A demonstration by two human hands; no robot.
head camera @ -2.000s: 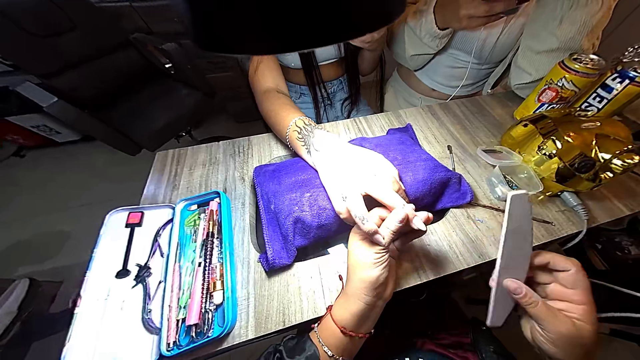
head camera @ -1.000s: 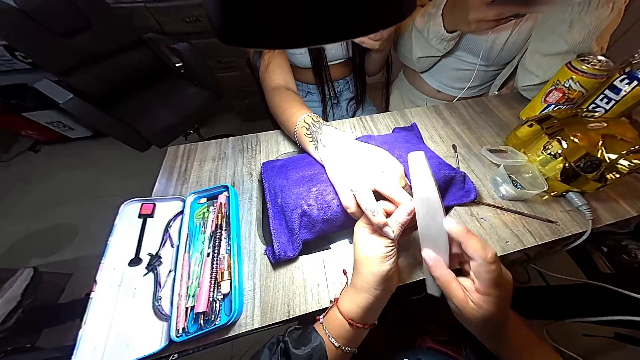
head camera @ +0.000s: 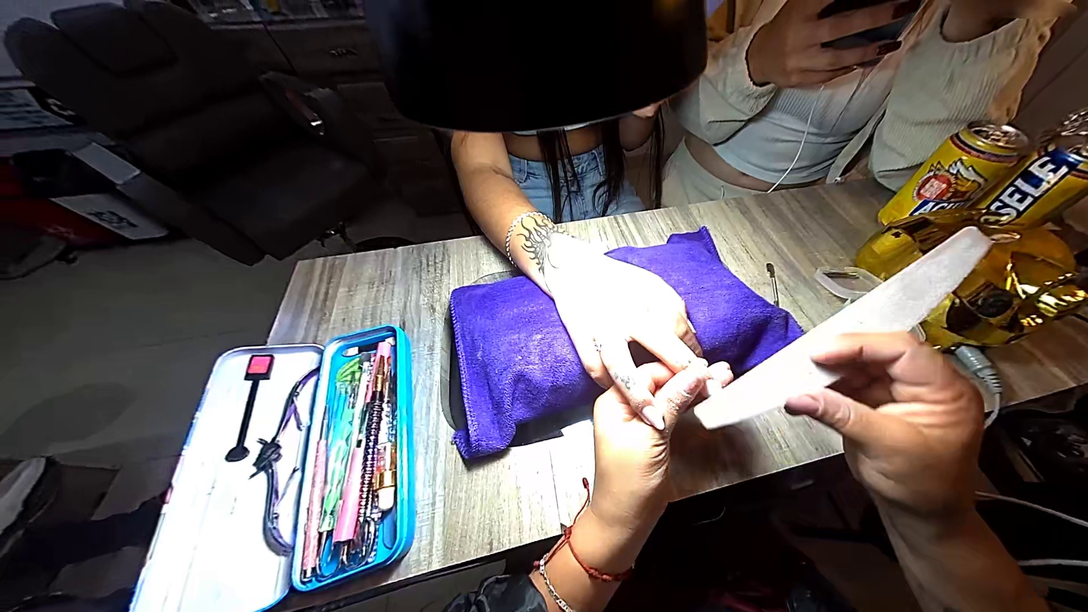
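A whitish nail file is pinched between the thumb and fingers of my right hand, slanting up to the right. Its lower end is close to the other person's fingertips; whether they touch, I cannot tell. My left hand, with red and beaded bracelets at the wrist, grips the fingers of that person's hand. That hand lies palm down across a purple towel-covered cushion and has tattoos on wrist and fingers.
At left, an open tin case holds pens and brushes. Yellow cans, crumpled gold wrapping and a small plastic container stand at right. A black lamp head hangs above. Two people sit opposite; one holds a phone.
My right hand has brought the nail file left from the right side toward the held fingers, and the file has tipped from upright to a slant. My left hand keeps its hold.
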